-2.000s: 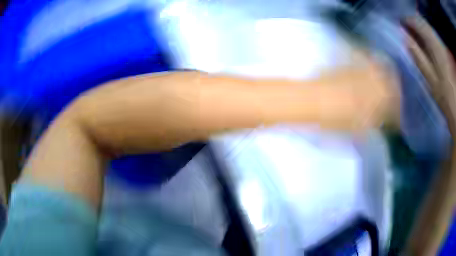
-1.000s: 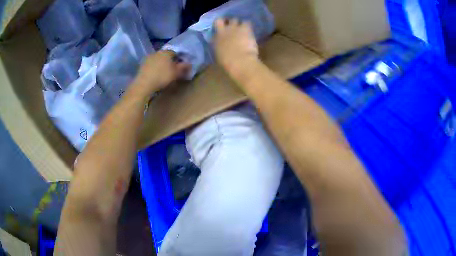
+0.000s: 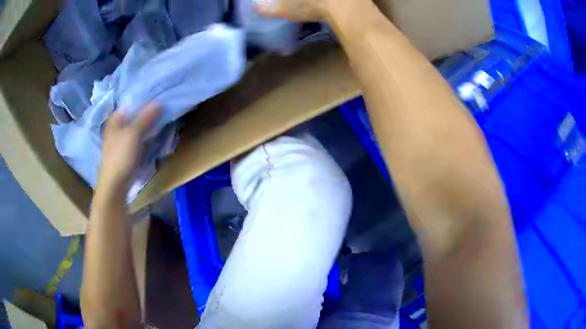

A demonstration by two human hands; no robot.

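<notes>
An open brown carton holds several whitish-grey protective bags. My left hand is blurred and has hold of a pale protective bag, which stretches up and to the right over the others. Whether anything is inside that bag cannot be told. My right hand is at the top edge of the picture, partly cut off, with its fingers on another grey bagged item inside the carton.
A blue tote stands below the carton, beside my white-clothed leg. More blue bins are at the right, one with shiny plastic on it. A brown carton flap and yellow floor marking show at lower left.
My left hand has moved left and down, with a pale bag now stretched out from it. My right hand has moved up to the picture's top edge with the grey bagged item.
</notes>
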